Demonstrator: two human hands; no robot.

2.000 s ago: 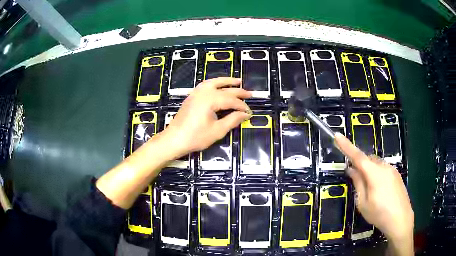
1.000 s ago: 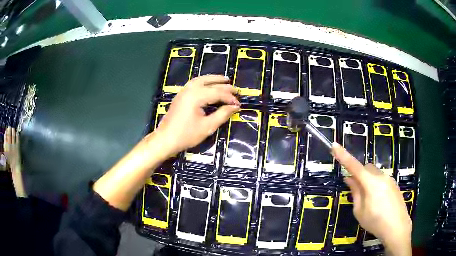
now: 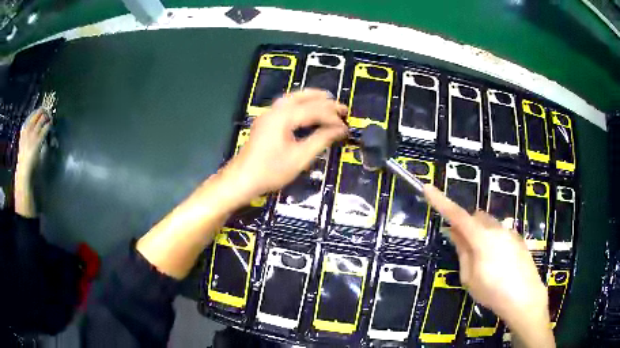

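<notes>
A black blister tray holds three rows of phone covers, some yellow-rimmed, some pale. My left hand is bare and over the left middle-row covers, thumb and index fingertips nearly together; whether a tiny part is between them cannot be seen. My right hand grips the handle of a small mallet. The mallet's dark head is over the top end of a yellow-rimmed middle-row cover, just right of my left fingertips. The head hides part of that cover's camera opening.
A white edge and green conveyor run behind the bench. A black square piece lies on the white edge. At far left, another person's hand is by small pale parts. A red stool shows at lower left. Dark ridged trays stand at right.
The tray has shifted right in view. The mallet head has moved left across the covers, closer to my left fingertips. The other person's hand and the red stool have come further into view.
</notes>
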